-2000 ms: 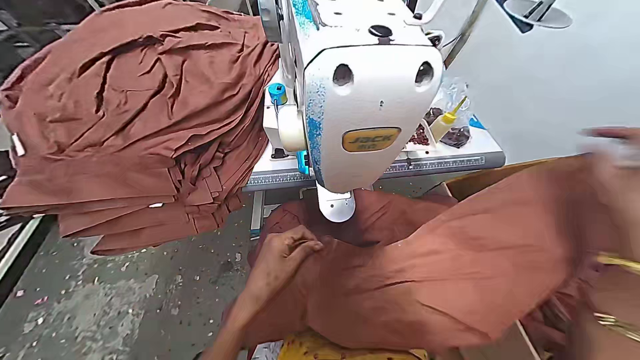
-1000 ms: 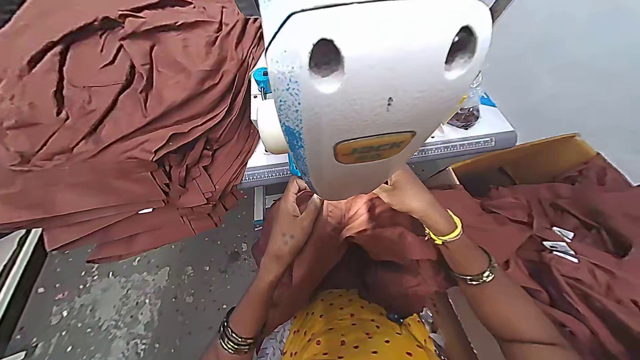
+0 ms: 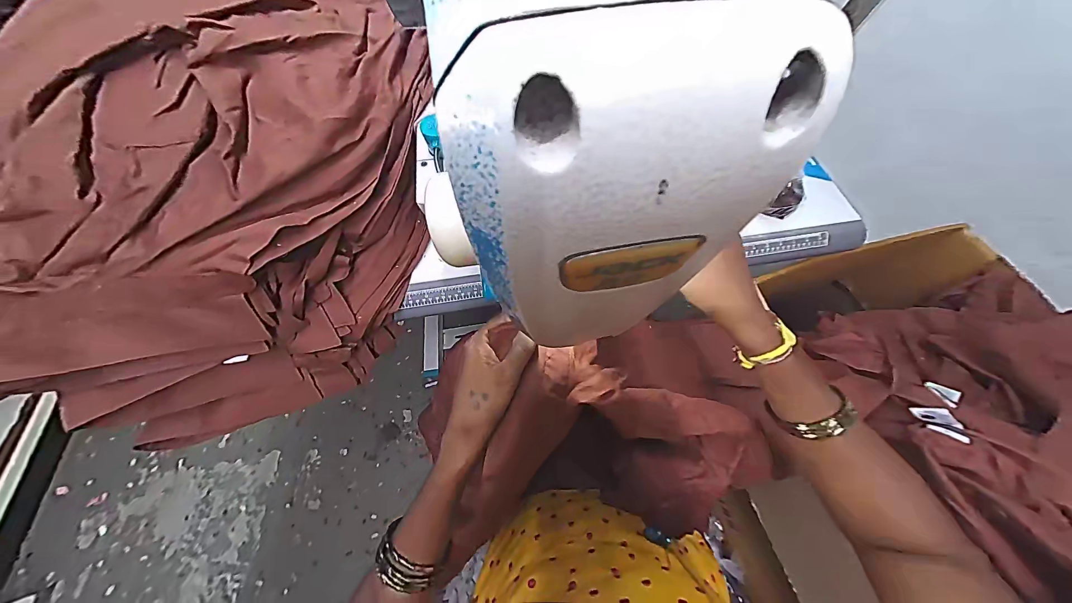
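The white and blue head of a Jack sewing machine fills the upper middle and hides the needle area. Below its lower left edge, my left hand pinches a brown fabric piece, which drapes down over my lap. My right hand is partly behind the right side of the machine head; its fingers are hidden, so its hold cannot be told. A lit patch of the cloth shows just under the head.
A tall pile of brown fabric pieces lies at the left. At the right, a cardboard box stands by more brown cloth with small white tags. The machine bed bears a ruler strip. Grey, littered floor shows lower left.
My right hand has come from the far right, where it was spreading the cloth, to the machine head. My left hand has moved up to the head's lower edge. The view has moved closer to the machine.
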